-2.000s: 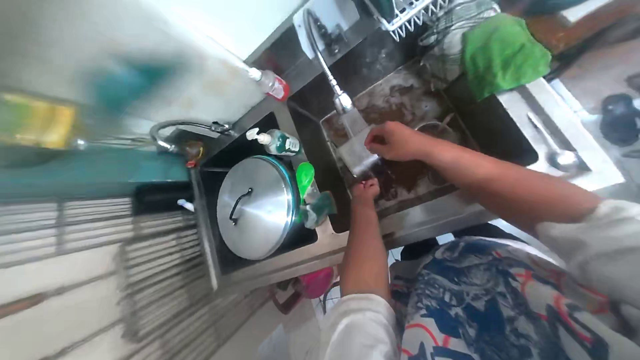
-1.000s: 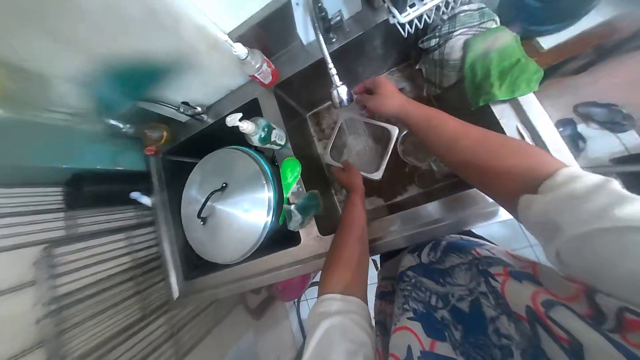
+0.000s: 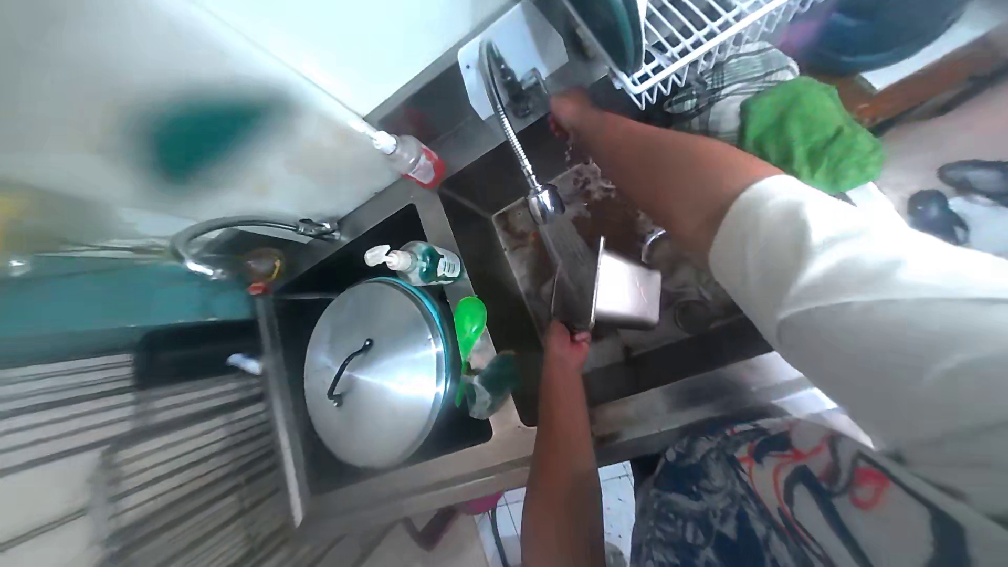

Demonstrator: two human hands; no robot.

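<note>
My left hand [image 3: 567, 346] grips the near rim of a rectangular metal pan [image 3: 628, 291], which is tipped on its side in the right sink basin. Water runs from the spray head [image 3: 545, 203] of a flexible faucet into the pan's opening. My right hand [image 3: 571, 114] is up at the faucet's base, beside its lever [image 3: 535, 85]; its fingers are partly hidden, so whether it grips the lever cannot be told. Under the pan, the basin holds a large tray [image 3: 512, 236] and brownish, foamy water with other dishes.
A lidded metal pot [image 3: 382, 374] fills the left basin. Soap bottle [image 3: 431, 264], green spoon [image 3: 470, 319] and a green scrubbing pad [image 3: 492, 386] lie by the divider. A red-labelled bottle [image 3: 417, 160] stands behind. A white wire rack [image 3: 701, 47] and green cloth [image 3: 815, 134] are at right.
My right hand has moved from beside the spray head back to the faucet's base. The pan, earlier with its opening facing up, is now tipped on its side in my left hand.
</note>
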